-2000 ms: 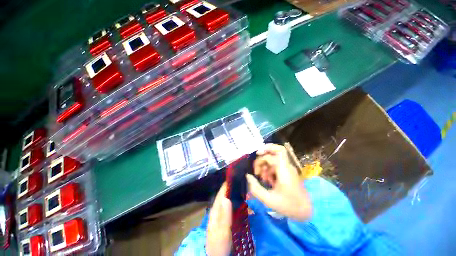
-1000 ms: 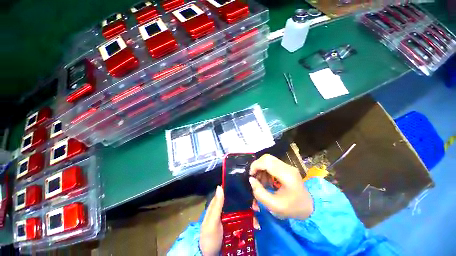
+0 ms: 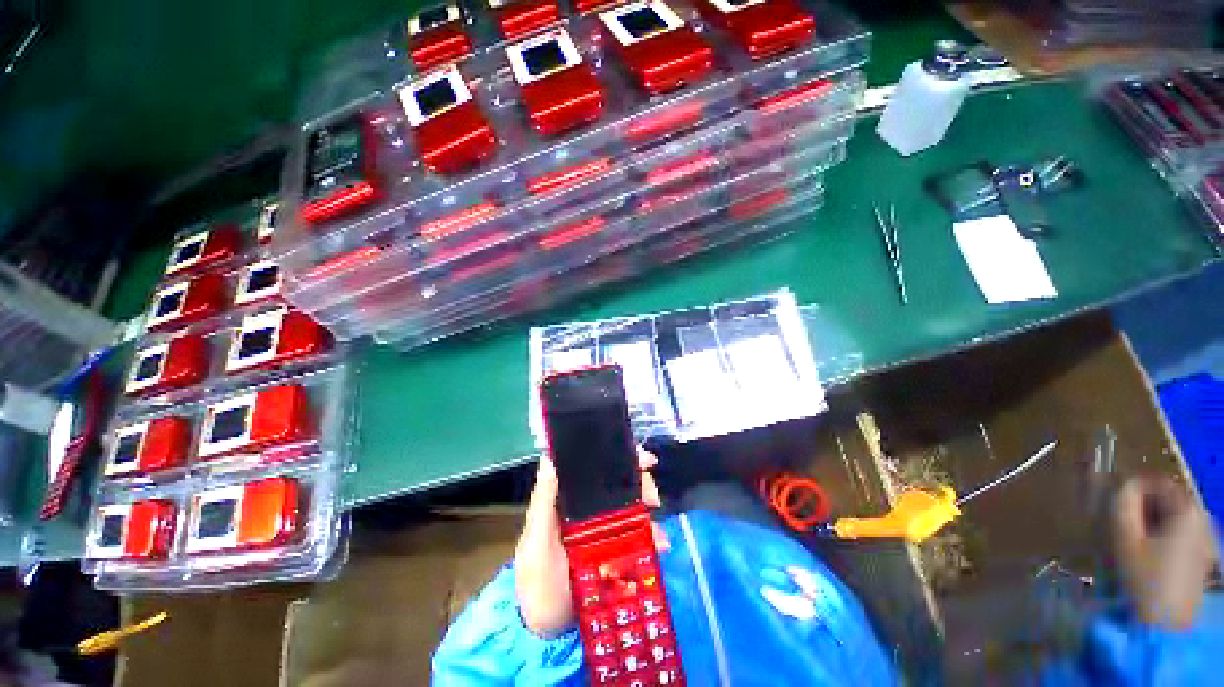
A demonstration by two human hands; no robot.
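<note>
A red flip phone [image 3: 604,537] is open and upright, its black screen at the top and its red keypad with white digits below. My left hand [image 3: 544,550] holds it from the left side and from behind, with fingertips showing at its right edge. My right hand [image 3: 1161,550] is at the far right, away from the phone, blurred and with its fingers curled; I cannot tell if it holds anything. A clear lens tray [image 3: 809,345] with several black-framed white panels lies just behind the phone, which covers part of its left side.
Stacked clear trays [image 3: 577,215] of red phones stand behind; another phone tray [image 3: 342,463] is at left. Tweezers [image 3: 891,255], a white wipe [image 3: 1003,259], black parts [image 3: 969,189] and a white bottle [image 3: 922,108] lie right. A yellow-orange blow gun [image 3: 902,515] is over a brown box [image 3: 1034,403].
My right hand has left the phone's screen and moved far right. My left hand still holds the phone, now slightly tilted and further left. The view has shifted, and the blow gun shows more fully.
</note>
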